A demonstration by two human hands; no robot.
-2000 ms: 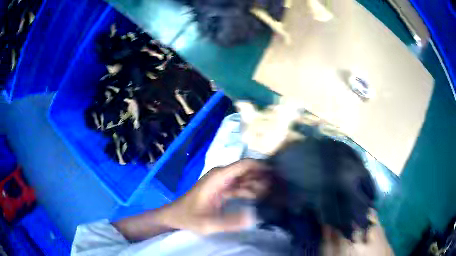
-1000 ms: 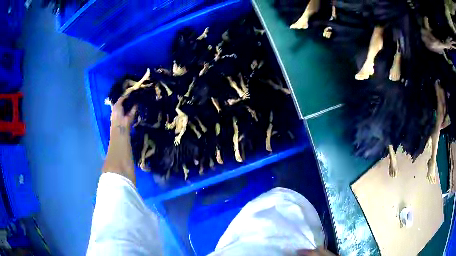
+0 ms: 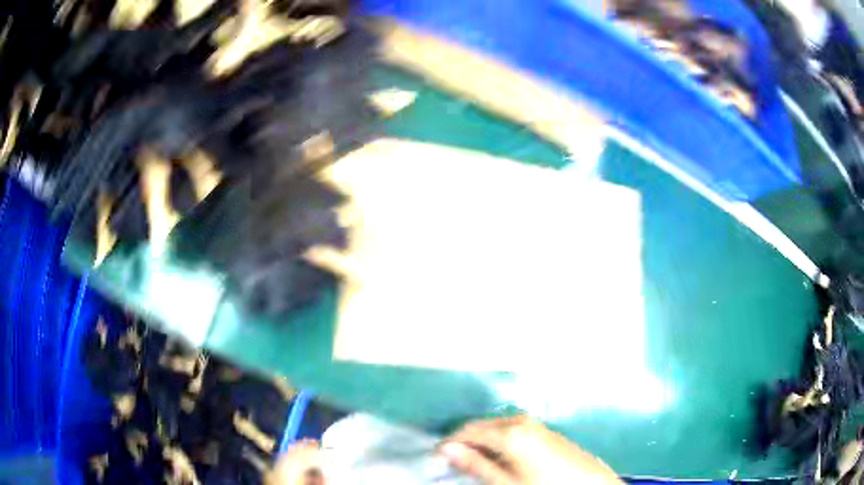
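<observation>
My left hand [image 3: 299, 464] is small and blurred at the bottom edge, beside pale whitish cloth [image 3: 379, 447]. My right hand [image 3: 531, 455] is at the bottom centre, its fingers against the same cloth; whether it grips it is unclear. No toy part shows in either hand. A blurred heap of joined figures [image 3: 275, 199], black with beige limbs, covers the left of the green table [image 3: 729, 313]. Right of the heap lies the cardboard sheet [image 3: 493, 265], washed out by glare, so no dish can be made out on it.
The lower left blue bin [image 3: 71, 379] holds black pieces with beige limbs. A far blue bin [image 3: 606, 85] with brown and beige parts stands behind a cardboard strip [image 3: 483, 80]. Black pieces with beige bits [image 3: 805, 407] lie at the right edge.
The view has swung from the lower left bin to the table. My left hand has left the figures in that bin and is now by the pale cloth; more of my right hand shows.
</observation>
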